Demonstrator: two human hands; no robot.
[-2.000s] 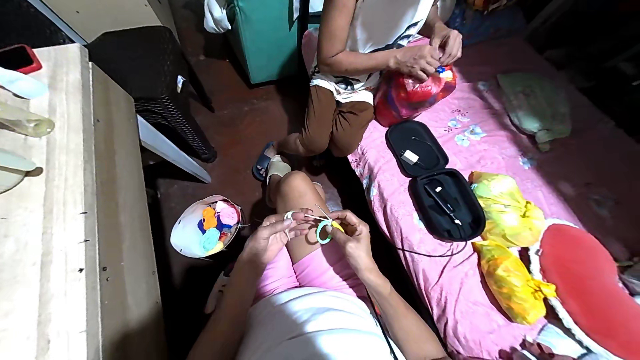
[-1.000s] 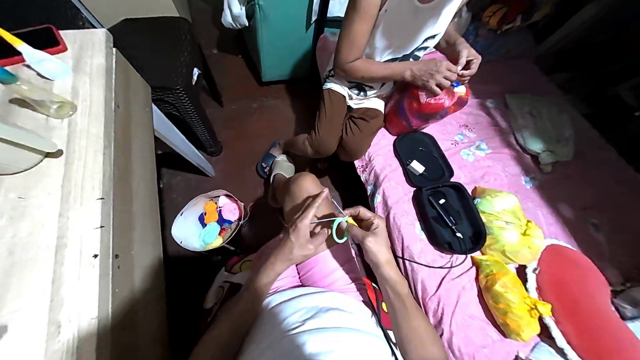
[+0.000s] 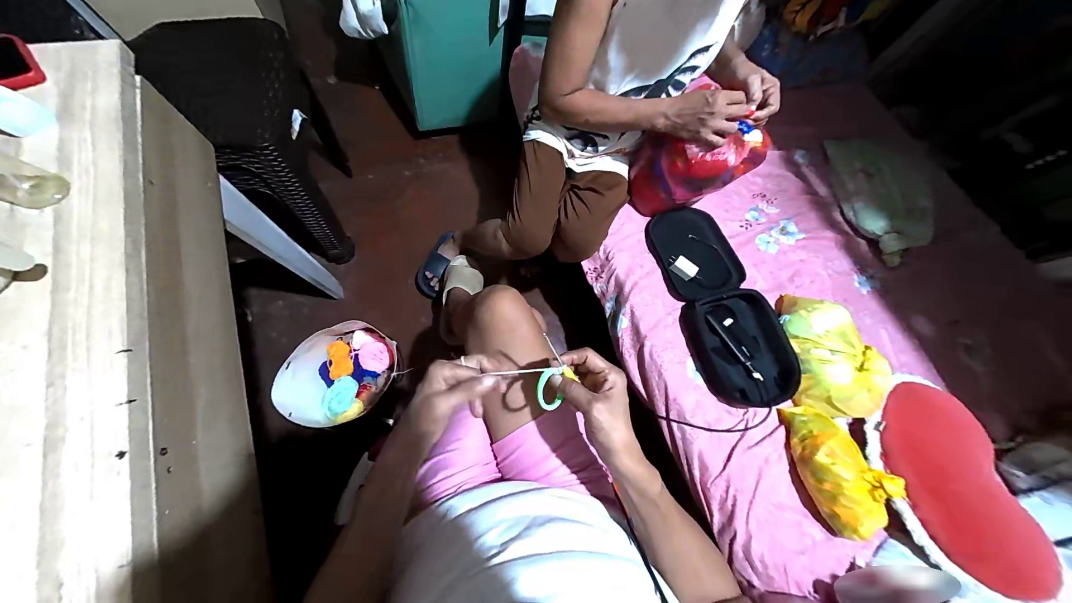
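Observation:
My right hand pinches a small yellow piece with a mint-green ring beside it. A pale strand of yarn runs taut from there to my left hand, whose fingers hold it. A thin needle-like tool points up from the ring; whether it is a crochet hook I cannot tell. Both hands are above my knees. At the left on the floor stands a white tub holding balls of yarn in several colours, with a strand trailing from it towards my left hand.
A person sits ahead, hands on a red plastic bag. On the pink bedding at my right lie an open black case, yellow bags and a red cushion. A wooden table and dark stool are at left.
My left hand has moved away from the ring to the left, drawing the strand out between the hands. My right hand still holds the small work.

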